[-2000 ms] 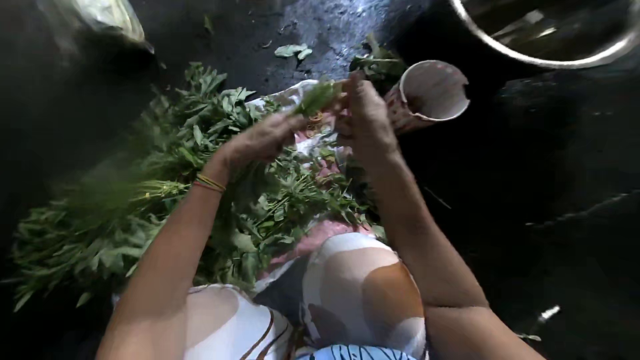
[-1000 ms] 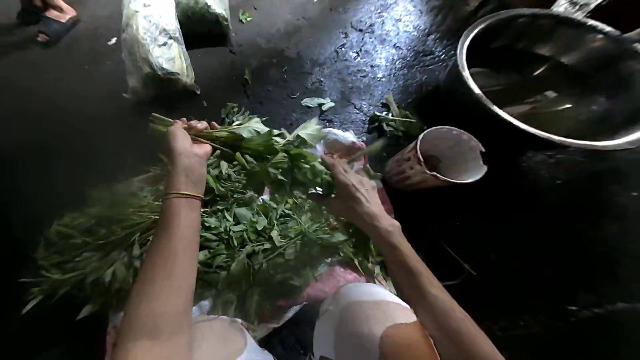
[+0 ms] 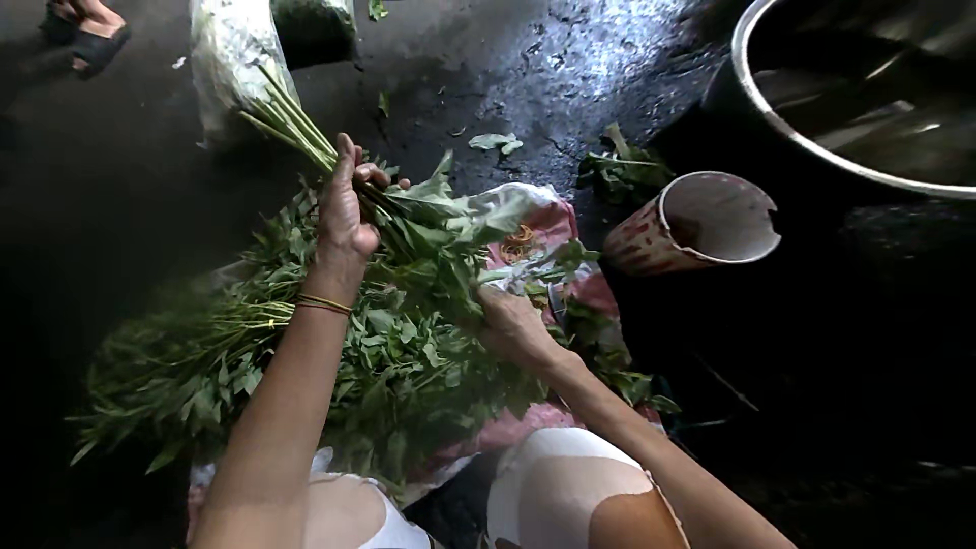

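Observation:
My left hand [image 3: 351,202] is closed around the stems of a bunch of leafy greens [image 3: 427,221], whose pale stem ends point up and left. My right hand [image 3: 515,324] is at the leafy end of that bunch, its fingertips partly hidden by leaves. Under both hands a heap of leafy greens [image 3: 396,343] lies on a pink and white plastic sack [image 3: 534,419]. Rubber bands [image 3: 518,244] lie on the sack above my right hand. More rubber bands circle my left wrist.
A broken-rimmed plastic container [image 3: 648,240] stands right of the sack, with loose leaves [image 3: 625,171] behind it. A large metal pot [image 3: 801,141] is at the upper right. A plastic bag of greens [image 3: 236,61] lies on the dark wet floor. A person's sandalled foot [image 3: 99,34] shows at the upper left.
Two seconds ago my hands were close together near the container. My left hand has since moved left and now grips the bunch by its stems, with the leaves toward my right hand.

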